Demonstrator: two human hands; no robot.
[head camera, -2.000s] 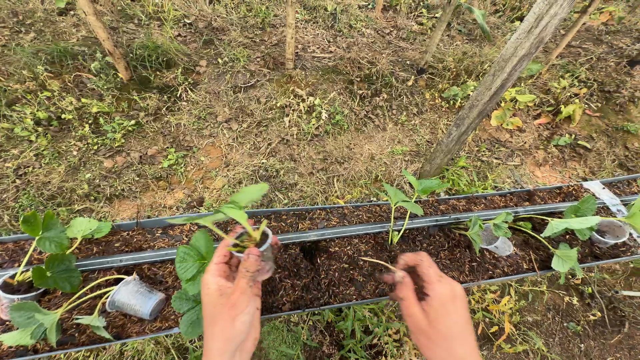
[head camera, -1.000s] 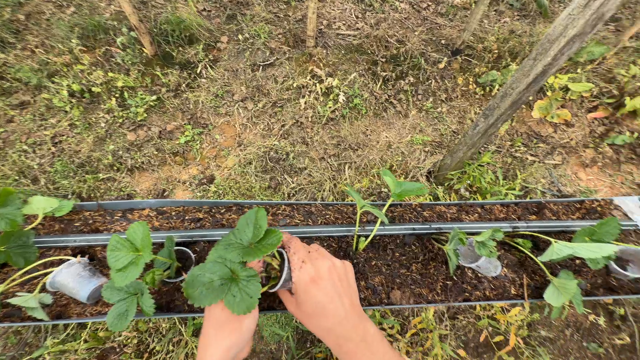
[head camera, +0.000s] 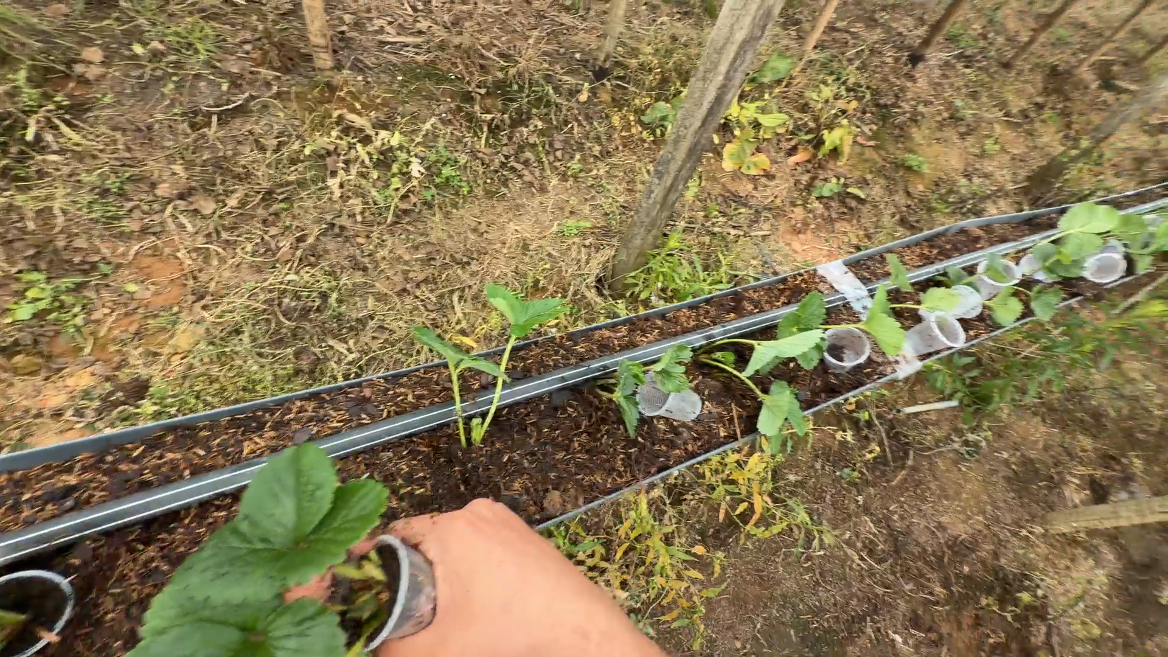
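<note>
My right hand is at the bottom centre, its fingers closed around a clear plastic cup that lies tilted over the planting trough. A strawberry plant with broad green leaves spreads to the left of the cup, its stems at the cup's mouth. Part of a finger shows behind the leaves, and I cannot tell which hand it belongs to; my left hand is otherwise out of sight. Just beyond my right hand, a small strawberry plant stands upright in the dark substrate.
Another cup sits at the lower left. Along the trough to the right lie several clear cups and strawberry seedlings. Grey trough edging runs diagonally. A wooden post leans beyond it. Dry, weedy ground lies on both sides.
The view has swung to the right along the trough. My left hand, plainly visible beside the cup in the earlier frames, is now mostly or wholly out of sight. My right hand remains at the cup.
</note>
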